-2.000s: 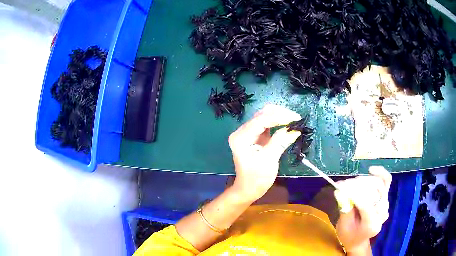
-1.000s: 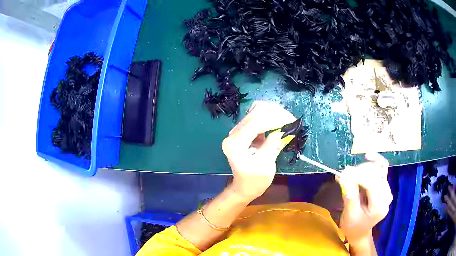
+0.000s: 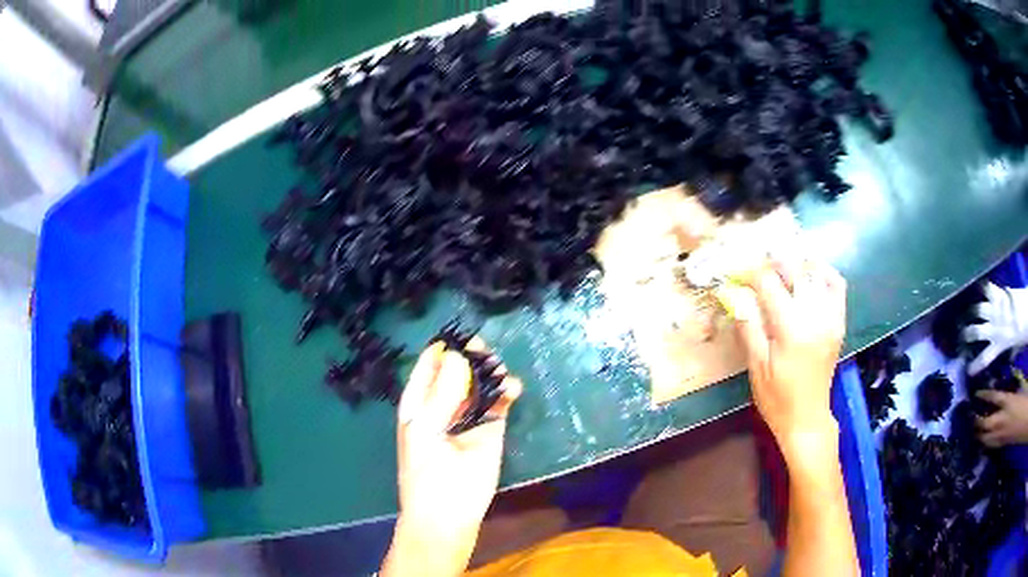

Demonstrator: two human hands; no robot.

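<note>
My left hand holds a black toothed piece above the green table, with its spiky teeth up and to the right. A yellow cover shows on a fingertip. My right hand is over the tan board, its fingers closed around something at the whitish lump. A yellow end shows at the fingers. The thin tool's shaft is not clearly seen; glare and blur hide it. The large black pile lies behind the board.
A blue tote with black pieces stands at the left, beside a dark block. At the lower right, another tote holds black pieces on a white liner, with another person's hands, one gloved. A white rail runs behind the pile.
The view has turned and shifted. My right hand has moved from the black piece to the board's whitish lump. My left hand still holds the piece, now apart from my right hand.
</note>
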